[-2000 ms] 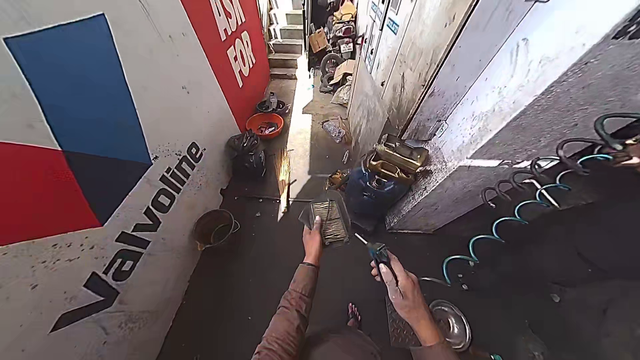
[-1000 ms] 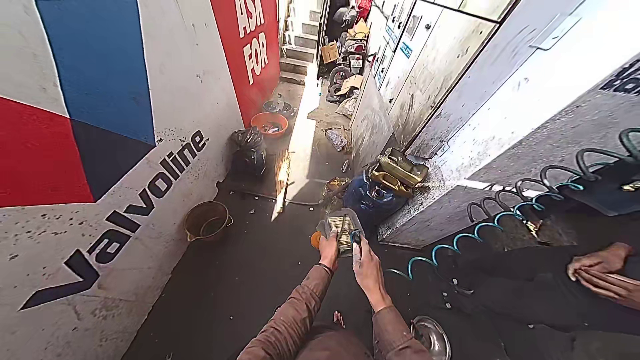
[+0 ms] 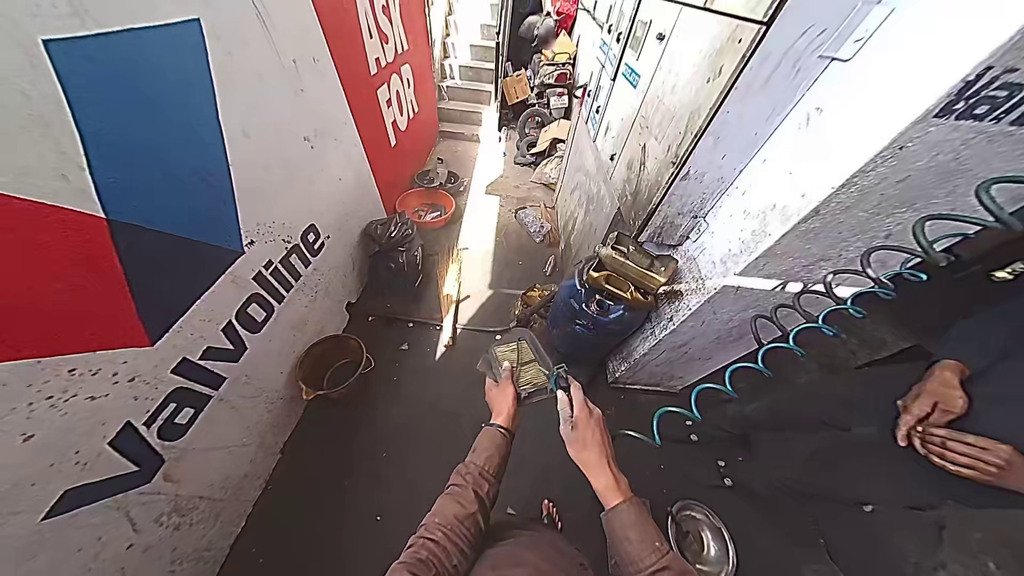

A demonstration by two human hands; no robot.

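Note:
My left hand (image 3: 502, 396) holds a rectangular pleated air filter (image 3: 524, 366) in a pale, see-through frame, with the thumb over its near left edge. At the filter's right edge, my right hand (image 3: 588, 436) is closed on a dark and teal air blow gun (image 3: 560, 380). The gun's tip lies close to the pleats or over them; exact contact cannot be told. Just beyond the filter stand a blue drum (image 3: 592, 320) and a yellowish oil can (image 3: 636, 264) on top of it.
A coiled teal air hose (image 3: 752, 368) stretches across the right. Another person's hands (image 3: 952, 428) are at far right. A bucket (image 3: 332, 366), black bag (image 3: 394, 252) and orange basin (image 3: 426, 208) line the left wall. A metal bowl (image 3: 701, 538) lies near my feet.
My right hand has come up to the filter from its place apart at lower right two seconds ago. The other person's hands have come into view at the right.

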